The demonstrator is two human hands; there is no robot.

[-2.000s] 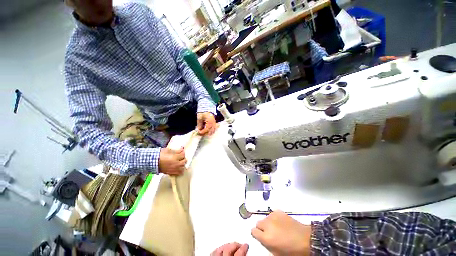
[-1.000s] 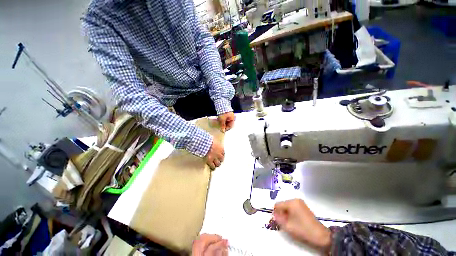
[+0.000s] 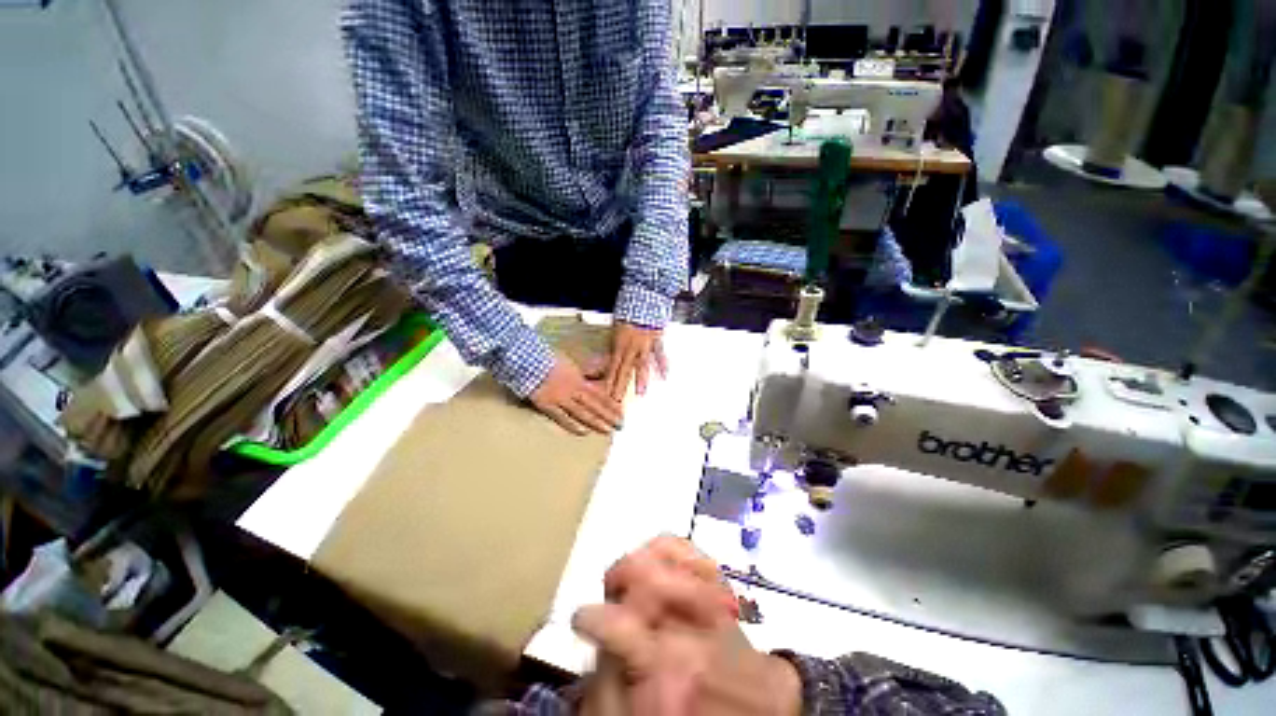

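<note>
My left hand [image 3: 623,650] and my right hand [image 3: 714,664] are clasped together over the table's front edge. They are blurred and overlap, with fingers curled and no cloth seen in them. A tan trouser panel [image 3: 455,518] lies flat on the white table to their left. Another person's hands [image 3: 602,392] press on its far end. The white "brother" sewing machine [image 3: 966,434] stands to the right, with its lamp lit at the needle area [image 3: 763,483]. Small thread snips [image 3: 747,610] lie just right of my hands, partly hidden.
A person in a blue checked shirt [image 3: 539,126] stands across the table. At the left, bundled tan pieces [image 3: 266,336] lie by a green-rimmed basket [image 3: 350,410]. A thread stand [image 3: 168,168] is behind them. Another machine table [image 3: 840,157] and a blue checked stool [image 3: 760,256] are at the back.
My hands were apart and have come together. The other person's hands were holding the panel's edge and now lie flat on it. The view has turned, so more of the room shows.
</note>
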